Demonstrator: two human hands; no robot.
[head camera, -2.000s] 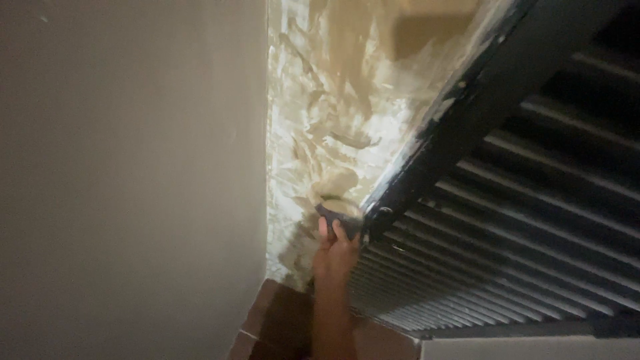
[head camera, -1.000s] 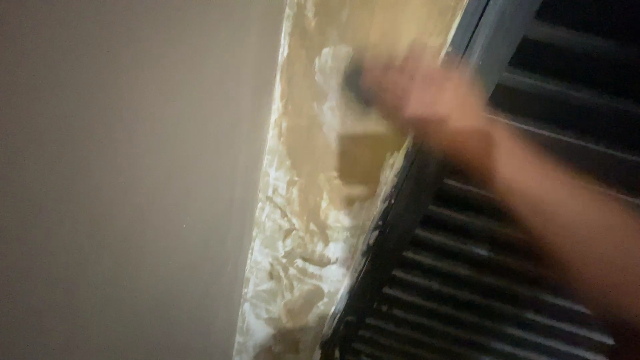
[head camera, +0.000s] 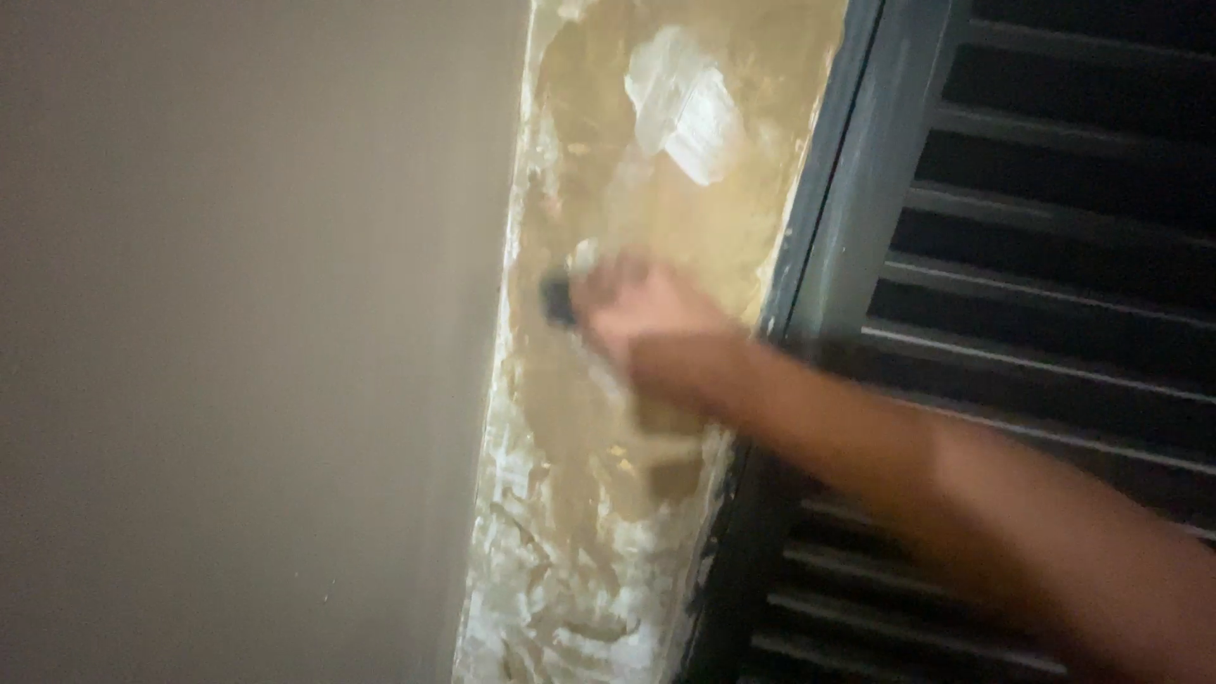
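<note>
My right hand reaches in from the lower right, its fingers closed around a small dark tool whose kind is blurred by motion. The tool is at the narrow yellowish wall strip, near its left side. White filler lies in a thick patch on the strip above my hand. Lower down, the strip bears uneven whitish smears. My left hand is out of view.
A smooth grey-beige wall stands to the left of the strip. On the right are a dark frame and a louvred shutter with horizontal slats; my forearm crosses in front of them.
My right hand was low beside the shutter's bottom, then rose high on the strip, and is now nearer the strip's left side. A white patch shows above it. The view has shifted upward.
</note>
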